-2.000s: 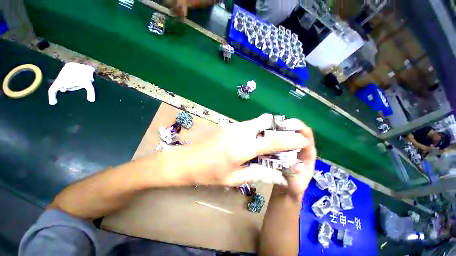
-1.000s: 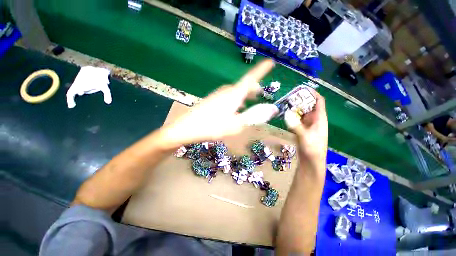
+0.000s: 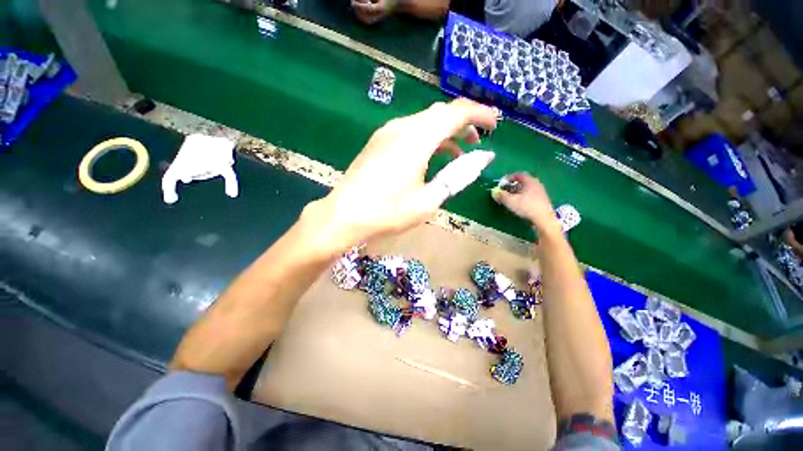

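My left hand (image 3: 405, 167) is over the green belt, fingers apart and nothing seen in it; another small unit partly shows at its fingertips. My right hand (image 3: 526, 201) is over the belt to the right, its fingers closed around a small unit (image 3: 508, 186) that they mostly hide. A white-faced unit (image 3: 568, 217) lies on the belt just right of my right wrist. Several wired subassemblies (image 3: 458, 304), green boards with white parts and coloured wires, lie in a cluster on the tan cardboard (image 3: 352, 370).
A thin stick (image 3: 436, 372) lies on the cardboard. Clear housings (image 3: 653, 339) are on the blue sheet (image 3: 607, 304) at right. A tape roll (image 3: 85, 179) and white glove (image 3: 201, 164) are at left. A filled blue tray (image 3: 519, 66) and a person's hand (image 3: 374, 9) are across the belt (image 3: 290, 92).
My hands have separated. The unit held in my right hand a second ago is gone from it, and a similar one lies on the belt. My right hand has closed around another unit there.
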